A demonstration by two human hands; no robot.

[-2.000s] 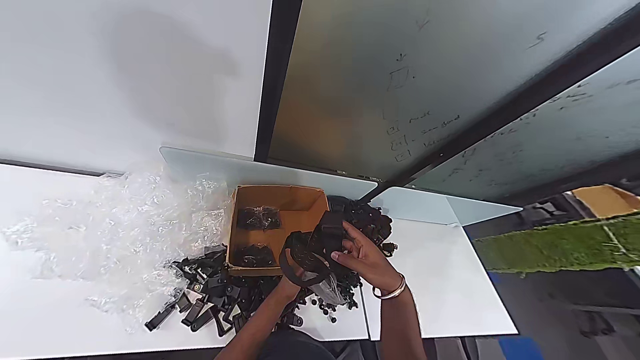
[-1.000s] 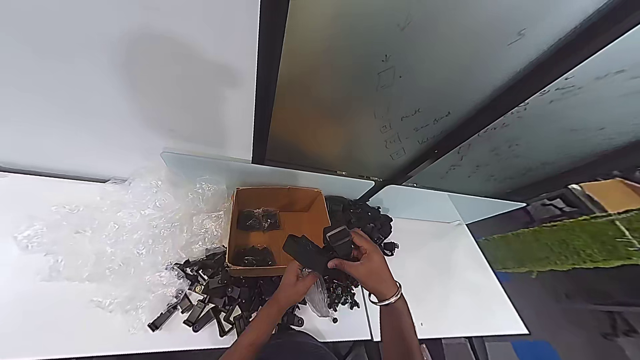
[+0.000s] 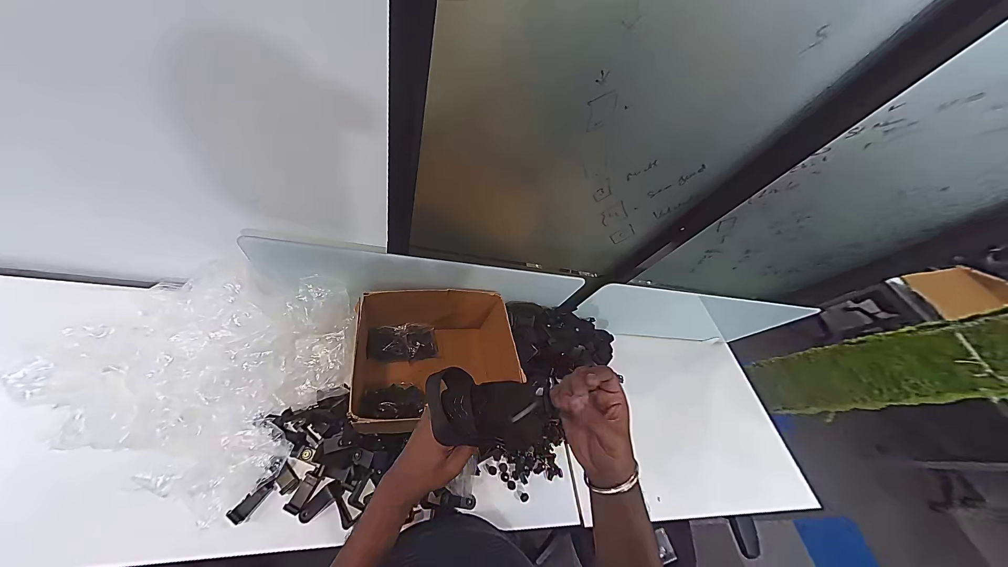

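A black strap-like item point(image 3: 504, 413) with a looped band at its left end is in my left hand point(image 3: 432, 463), above the near right corner of an open cardboard box point(image 3: 480, 340). At the item's right end, the bent fingers of my right hand point(image 3: 596, 421) touch or pinch it; the exact grip is hard to tell. Inside the box lie a plastic-wrapped black pack point(image 3: 402, 342) and another dark pack point(image 3: 392, 401). Clear plastic partly shows below my left hand.
Crumpled clear plastic bags point(image 3: 181, 378) cover the table's left part. Black brackets point(image 3: 335, 457) lie in front of the box, small black knobs point(image 3: 516, 468) to the right of them. A dark heap point(image 3: 561, 335) sits beside the box. Glass panels point(image 3: 315, 260) stand behind.
The black item, held low between both hands a second ago, now stretches sideways with its loop showing at the left. My right hand has moved right and turned, its fingers now bent at the item's end.
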